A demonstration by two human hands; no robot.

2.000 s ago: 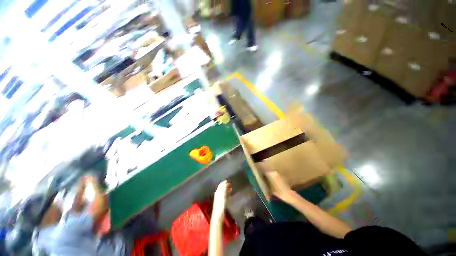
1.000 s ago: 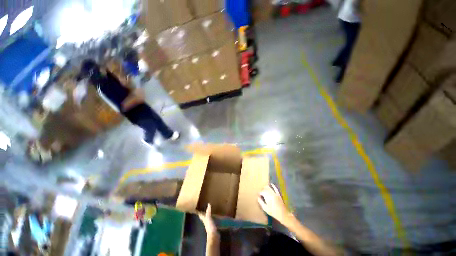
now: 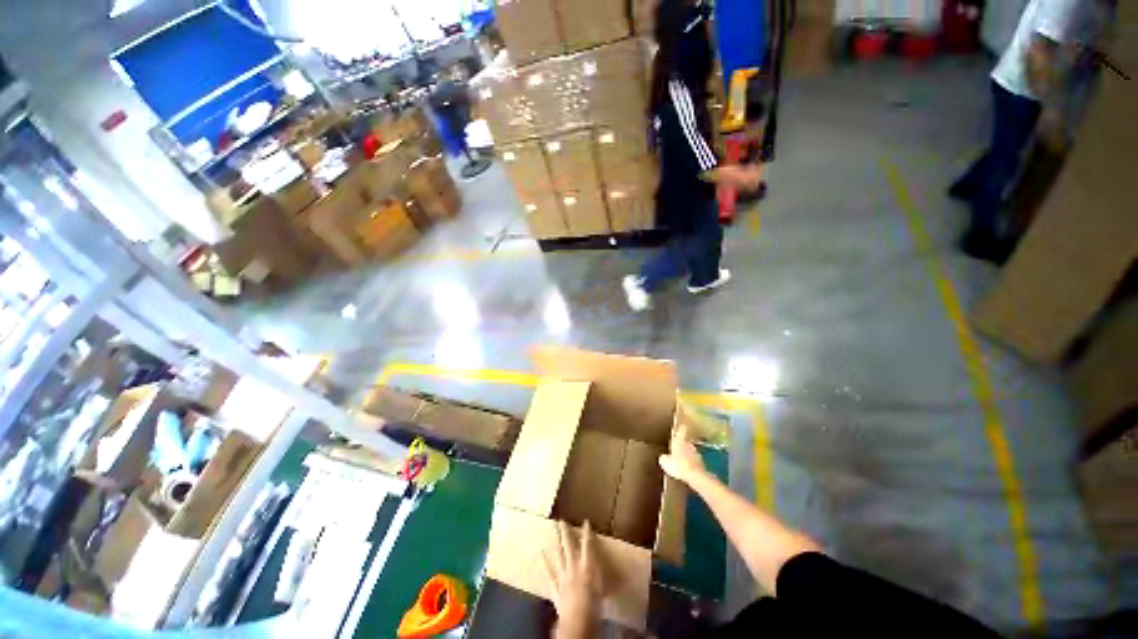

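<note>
An open, empty brown shipping carton (image 3: 614, 481) stands on a green support at the end of the line table, its flaps folded outward. My left hand (image 3: 574, 572) lies with spread fingers on the near flap. My right hand (image 3: 680, 457) is at the carton's right side, with its fingers at the rim and right flap. An orange tape dispenser (image 3: 434, 607) lies on the green table (image 3: 439, 534) left of the carton.
White unit boxes (image 3: 327, 531) lie on the table at the left. Scissors (image 3: 414, 464) sit by a yellowish roll. Flattened cartons (image 3: 443, 417) lie beyond the table end. A person (image 3: 689, 162) walks past stacked cartons (image 3: 574, 137); another person (image 3: 1017, 112) stands at the upper right.
The view has shifted, showing more of the table at left. My left hand has moved onto the near flap; my right hand has moved to the right rim. The right flap has folded outward and down.
</note>
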